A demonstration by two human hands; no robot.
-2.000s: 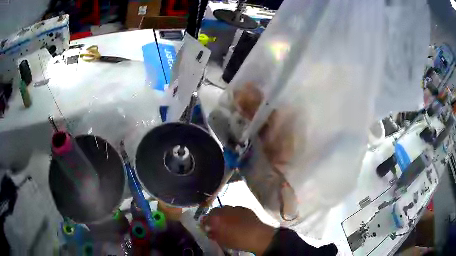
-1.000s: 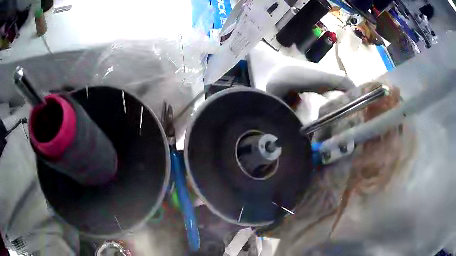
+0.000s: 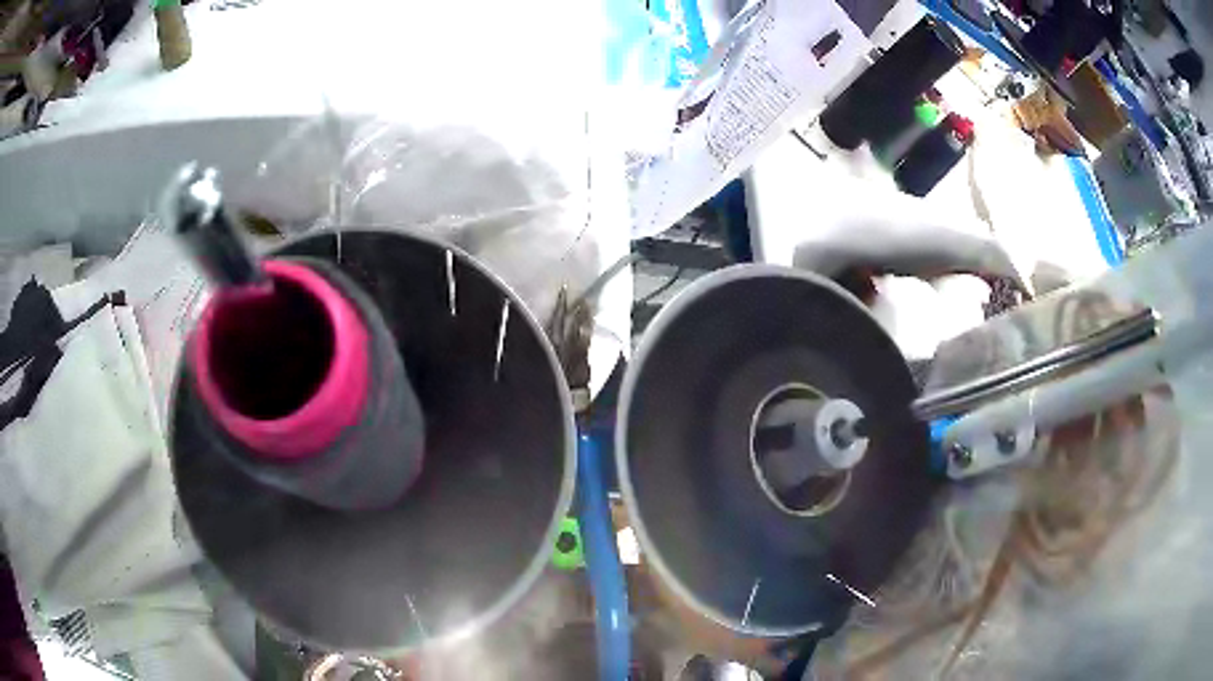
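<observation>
A dark thread cone [image 3: 379, 446] with a bright pink rim stands tilted on the left black spool seat [image 3: 479, 559], with a shiny metal pin [image 3: 210, 233] projecting past its open top. The right black spool seat [image 3: 692, 466] holds no cone, and a pale metal fitting [image 3: 827, 432] shows in its centre. A blue bar [image 3: 605, 559] runs between the seats. Neither of my hands can be made out.
A shiny rod [image 3: 1051, 359] and a clear plastic bag [image 3: 1131, 532] with brownish scraps are at the right. Pale fabric pieces [image 3: 87, 439] lie left. Dark thread spools [image 3: 894, 83], small cones and a printed paper [image 3: 758, 93] are behind. A small green cone [image 3: 568, 543] shows between the seats.
My hand, seen at the lower middle two seconds ago, is out of view. The camera has come closer, and both seats look larger and have shifted right in the picture.
</observation>
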